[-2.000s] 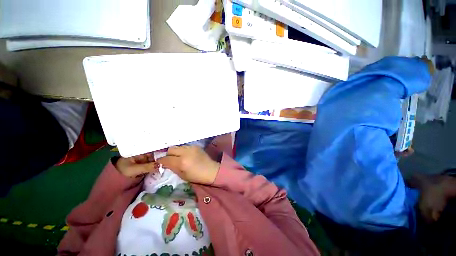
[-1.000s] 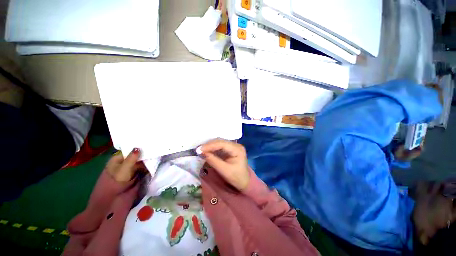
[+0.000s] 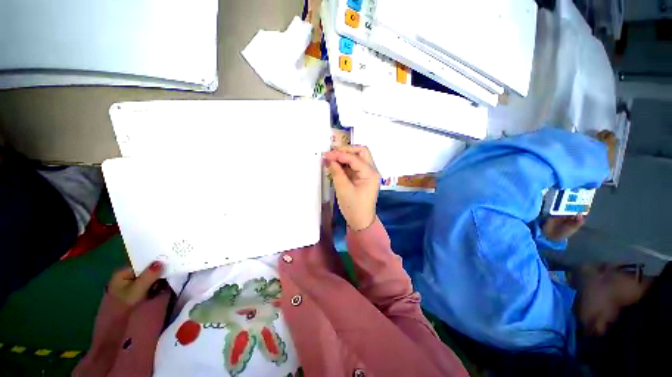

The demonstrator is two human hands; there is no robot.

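A white learning tablet (image 3: 221, 206) lies back side up at the bench edge, over my lap, with a round speaker grille near its lower left. Another white slab shows from under its far edge (image 3: 221, 121). My left hand (image 3: 136, 286) grips the near left corner, thumb on top. My right hand (image 3: 356, 180) is at the right edge near the far right corner, thumb and finger pinched together; whether a tiny sticker is between them cannot be made out.
White slabs (image 3: 110, 44) are stacked at the far left. Crumpled white paper (image 3: 280, 55) lies at the far middle. Stacked units (image 3: 442, 44), some with coloured keys, stand at the far right. A person in blue (image 3: 501, 235) sits close on the right, holding a unit (image 3: 571, 202).
My right hand has moved from the tablet's near edge away from me to its right edge. The top tablet has shifted nearer to me, exposing the slab beneath. My left hand has moved slightly left and nearer.
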